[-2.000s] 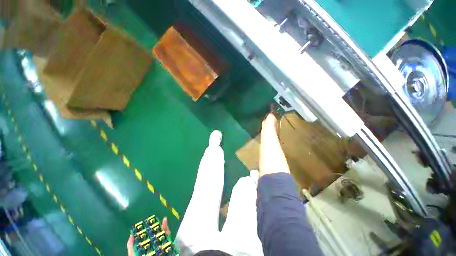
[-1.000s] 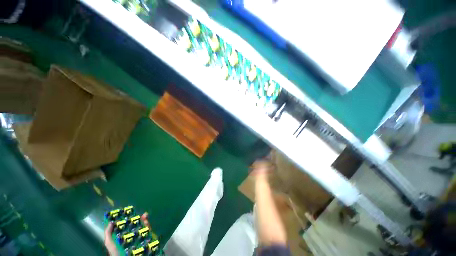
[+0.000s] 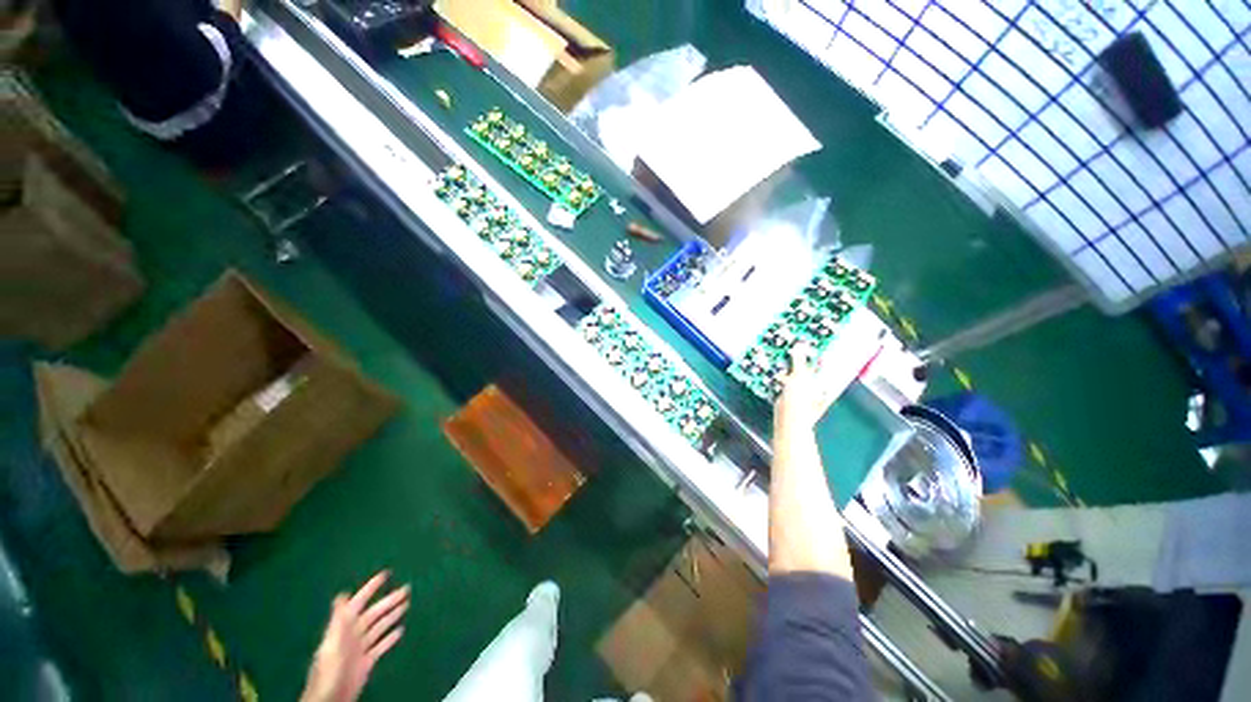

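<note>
My right hand (image 3: 800,376) reaches over the line and holds the near edge of a green populated circuit board panel (image 3: 812,318). The panel is beside a blue parts bin (image 3: 690,327) on the green bench; I cannot tell whether it touches anything below. My left hand (image 3: 362,634) is low at the left, empty, with its fingers spread. Two more populated panels lie end to end on the conveyor, one nearer (image 3: 645,370) and one farther (image 3: 494,224), with a dark gap between them.
Another panel (image 3: 532,161) lies on the green bench. A cardboard box (image 3: 220,425) and an orange-brown block (image 3: 513,457) are on the floor. A clear reel (image 3: 922,483) is right of the conveyor rail (image 3: 899,569). A person in dark clothing (image 3: 137,62) is at top left.
The board panel that was in my left hand is no longer there, and my left hand is open. My right hand has risen from below the conveyor to a panel over the bench. The view now shows more of the line.
</note>
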